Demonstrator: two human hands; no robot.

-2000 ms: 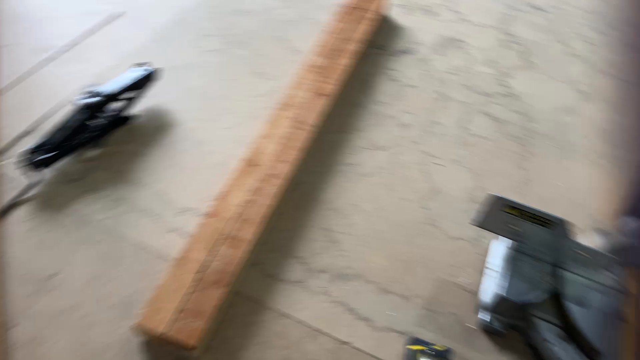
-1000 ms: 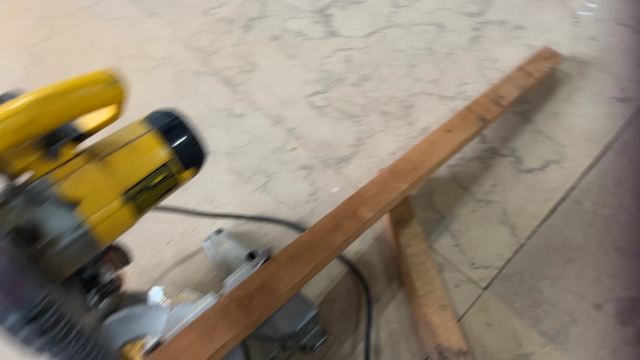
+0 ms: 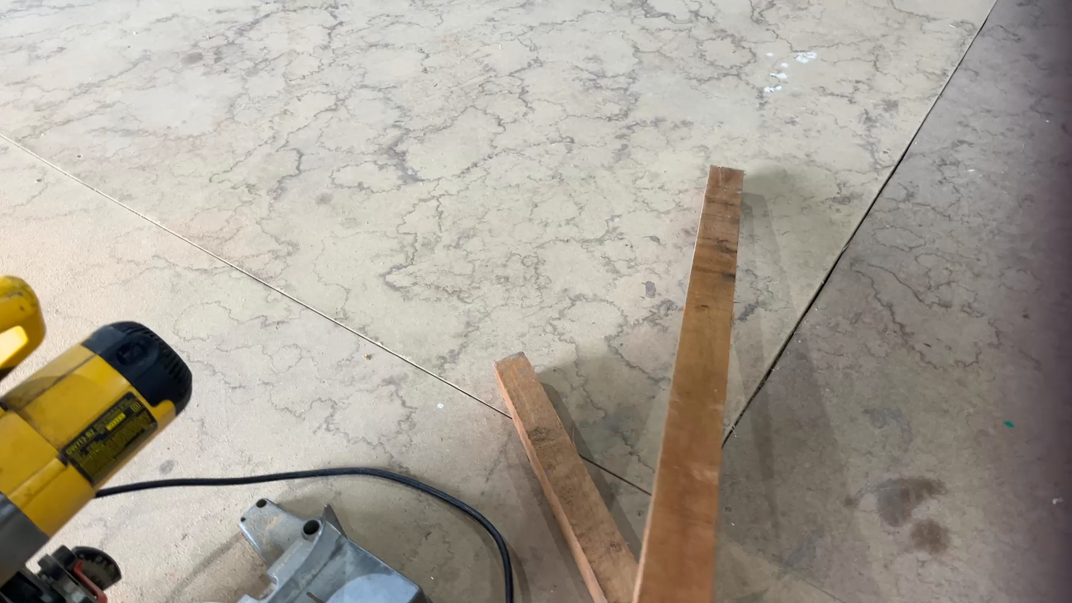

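Note:
Neither my left hand nor my right hand shows in the head view, so what they hold is hidden. A long wooden board (image 3: 703, 335) runs up from the bottom edge, right of the middle. Its far end casts a shadow on the floor beside it. To its left a shorter wooden piece (image 3: 561, 469) slants down toward it, and their meeting point is near the bottom edge. At the lower left is a yellow and black miter saw (image 3: 92, 419), partly cut off by the frame. The saw's grey metal base (image 3: 327, 553) shows at the bottom.
A black power cord (image 3: 360, 473) curves from behind the saw motor over the concrete floor (image 3: 469, 209) and down beside the metal base. Straight joint lines cross the floor. A few white spots (image 3: 791, 67) mark it at the upper right.
The view has swung widely. The long board, which crossed over the metal base a second ago, now lies to the right of it and points more directly away from me.

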